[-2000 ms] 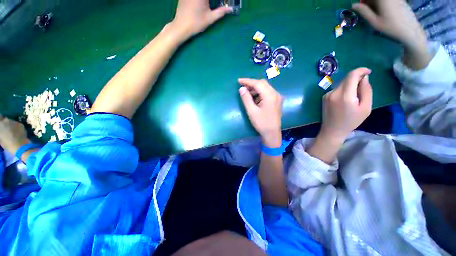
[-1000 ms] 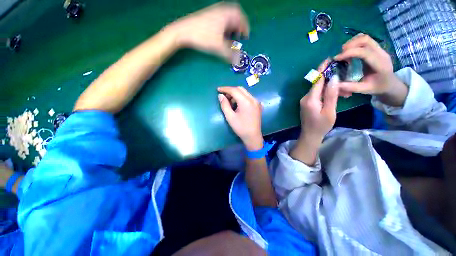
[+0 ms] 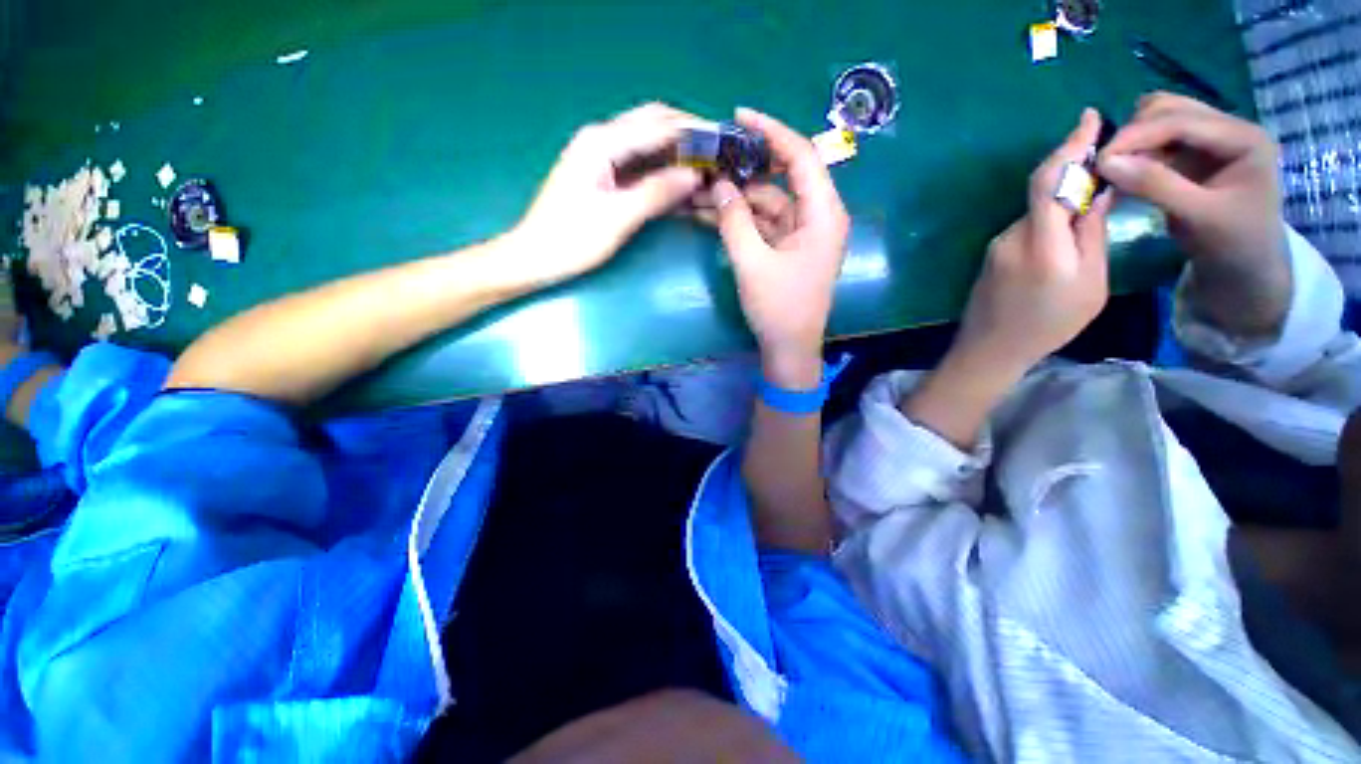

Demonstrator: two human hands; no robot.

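A dark round circuit board unit [image 3: 739,151] is held above the green bench top between my two hands, partly covered by fingers. My left hand [image 3: 620,182] grips its left side, where a blurred greyish tab with a yellow edge shows. My right hand [image 3: 788,246], with a blue band at the wrist, grips its right side. Another round unit [image 3: 864,99] lies just right of my hands, with its white, yellow-edged tab [image 3: 837,145] below it.
A coworker's hands [image 3: 1097,217] hold a unit at right. Tweezers [image 3: 1182,75], gridded sheets [image 3: 1303,135] and another unit [image 3: 1075,17] are beyond. At left lie cream bits [image 3: 67,239], a white cord [image 3: 145,276] and a unit [image 3: 194,214]. Another person's hand shows at the left edge.
My left hand has come down from the units on the bench to meet my right hand. One unit of the central pair is off the bench, and a unit is now in my hands. The view has shifted.
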